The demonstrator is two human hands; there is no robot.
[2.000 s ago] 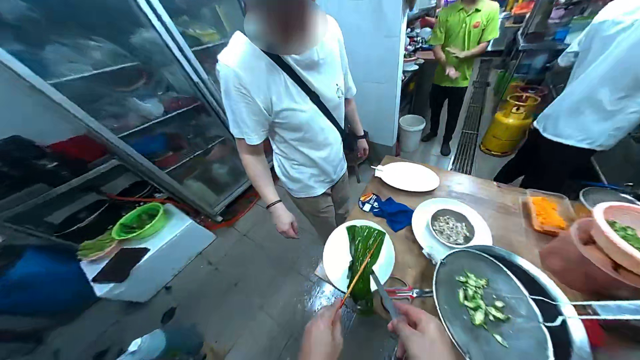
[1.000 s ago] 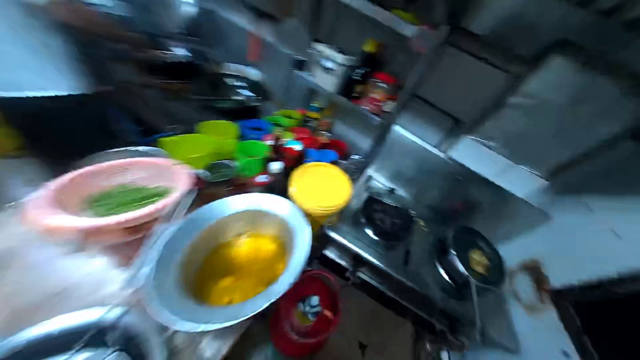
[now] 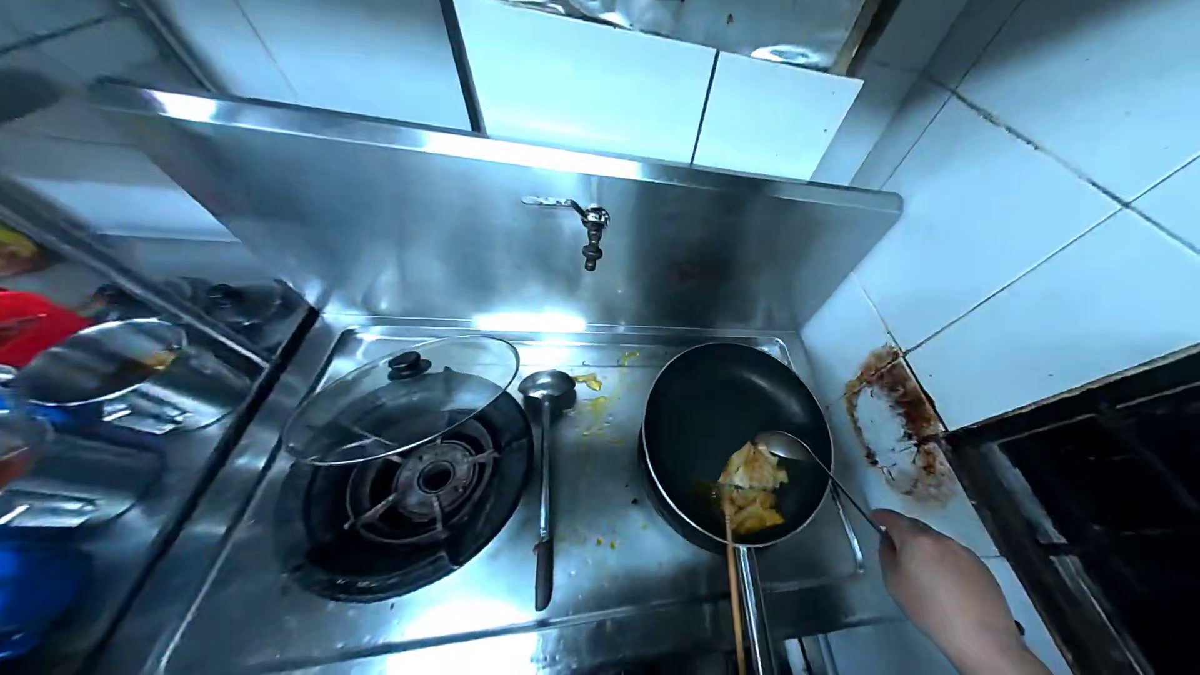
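Observation:
A black frying pan [image 3: 708,394] with a metal handle sits at the right of the steel stove. Browned yellow food, apparently cooked egg, [image 3: 753,483] lies in its lower part. From the right, my right hand [image 3: 942,572] grips a metal spoon [image 3: 786,445], whose bowl touches the upper edge of the food. The tip of a wooden chopstick [image 3: 733,572] reaches the food from below, beside the pan handle; its lower end leaves the view. My left hand is out of frame.
A glass lid [image 3: 412,403] rests over the left burner [image 3: 436,476]. A ladle [image 3: 546,469] lies between burner and pan. Behind them a tap [image 3: 592,225] juts from the steel splashback [image 3: 450,225]. A metal pot [image 3: 103,361] stands at far left; a tiled wall [image 3: 1041,225] borders the right.
The view has swung from the work table to the stove. Two seconds ago both hands were over a plate of green leaves; now the right one holds a spoon in the pan.

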